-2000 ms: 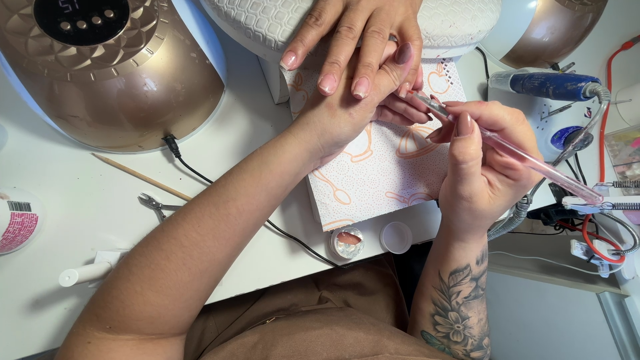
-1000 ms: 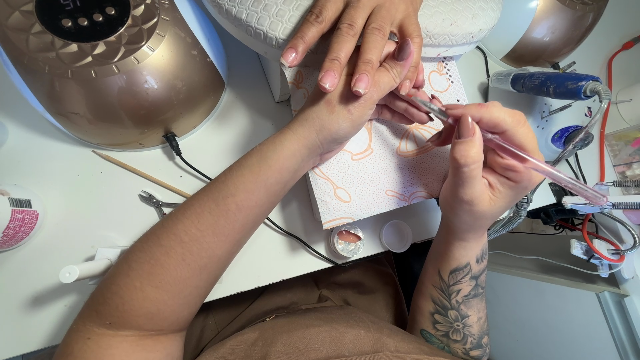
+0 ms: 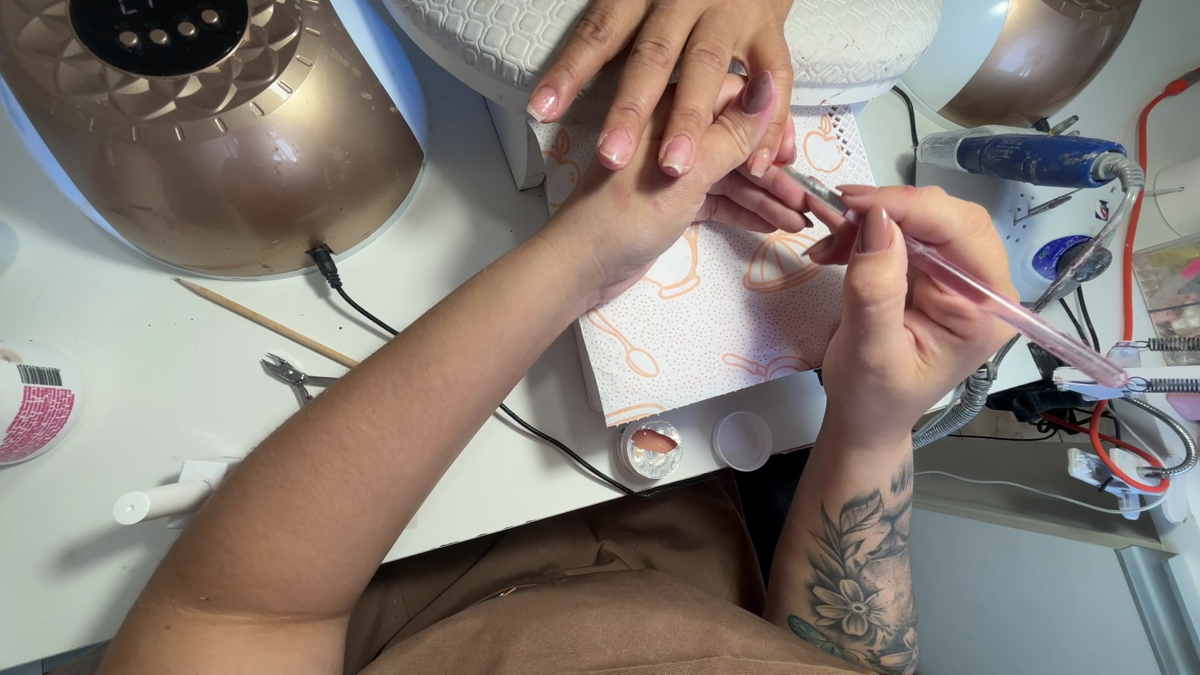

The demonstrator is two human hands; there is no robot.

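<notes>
My left hand [image 3: 656, 183] lies palm down under the fingers of another person's hand [image 3: 694, 56] and holds that hand near its far finger; its own fingertips curl beneath. Between the fingers and thumb of my right hand [image 3: 905, 272] is a brush with a clear pink handle [image 3: 1017, 314], its metal end pointing up-left at the other person's fingertip. The bristles are mostly hidden. Pale tips show on the other person's nails. Below the hands lies a patterned paper towel [image 3: 712, 319]. An open small jar [image 3: 651, 448] with pinkish contents stands by its lower edge, beside a round lid [image 3: 742, 441].
A gold nail lamp [image 3: 244, 131] with a black cable stands at left. Near my left forearm lie a wooden stick [image 3: 262, 321], cuticle nippers [image 3: 292, 372] and a white tube [image 3: 164, 502]. A white hand rest [image 3: 487, 42] is at top, a blue nail drill handpiece [image 3: 1041, 157] at right.
</notes>
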